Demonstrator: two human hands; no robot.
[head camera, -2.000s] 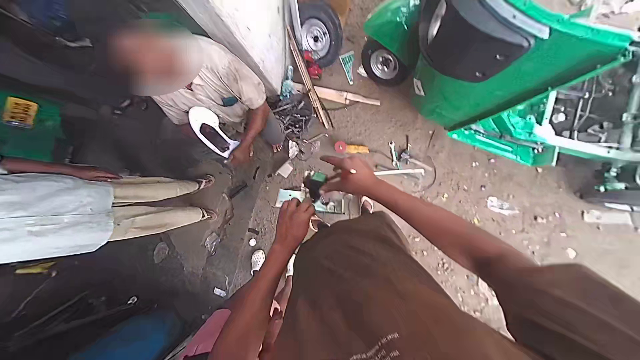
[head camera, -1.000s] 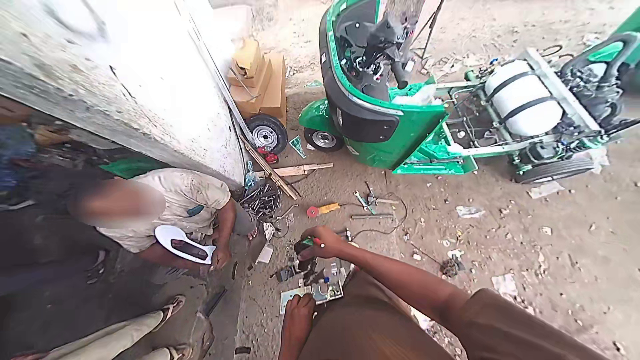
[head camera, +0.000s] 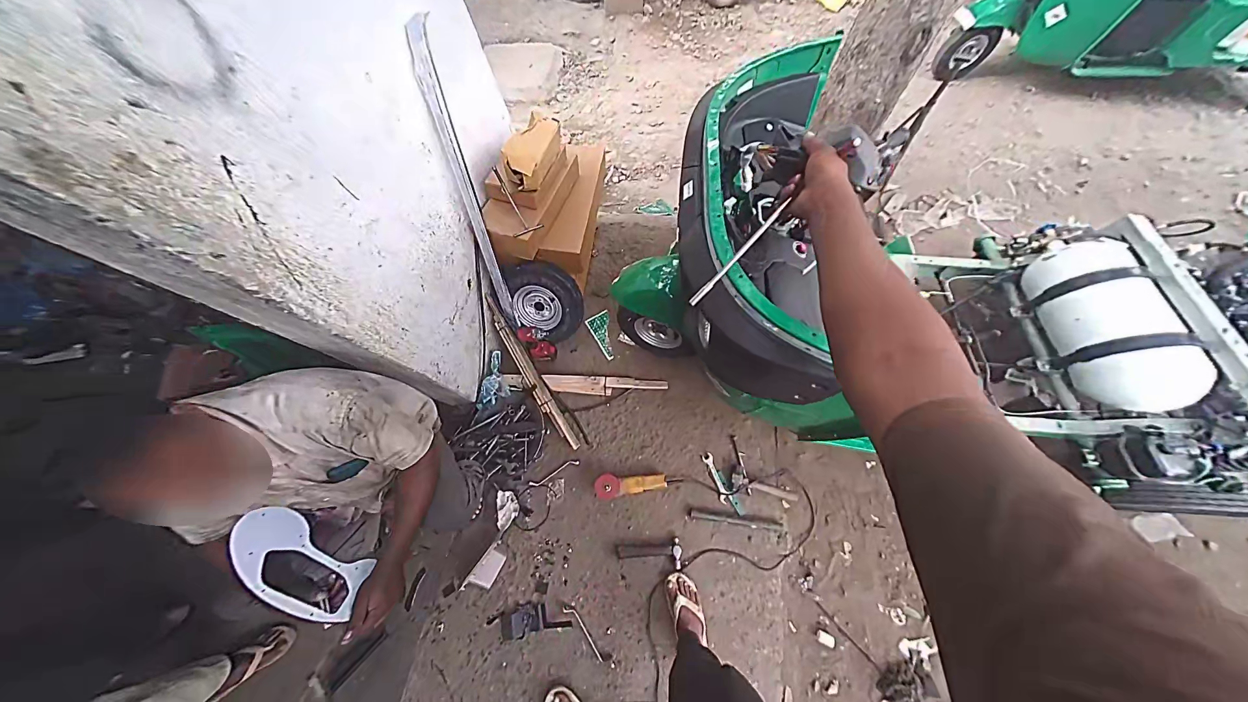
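Note:
My right hand (head camera: 821, 185) is stretched out over the open front cab of a green three-wheeled auto rickshaw (head camera: 697, 234). It is closed around a tool with a long thin metal shaft (head camera: 736, 260), probably a screwdriver, which slants down and left across the cab's rim. Exposed wires (head camera: 756, 161) and a dark dashboard or handlebar housing (head camera: 860, 161) lie beside and behind the hand; whether the fingers touch them cannot be told. My left hand is out of view.
An angle grinder (head camera: 632, 485), spanners (head camera: 720, 480) and a hammer (head camera: 651, 551) lie on the dirt. At left a person (head camera: 322, 439) holds a white panel (head camera: 261, 561). A spare wheel (head camera: 542, 302), cardboard boxes (head camera: 565, 210), a wall (head camera: 292, 175) and a chassis with a white tank (head camera: 1121, 322) surround the spot.
My right hand has gone from the parts low in front of my body to the rickshaw's cab. My left hand has left the view, which has swung considerably.

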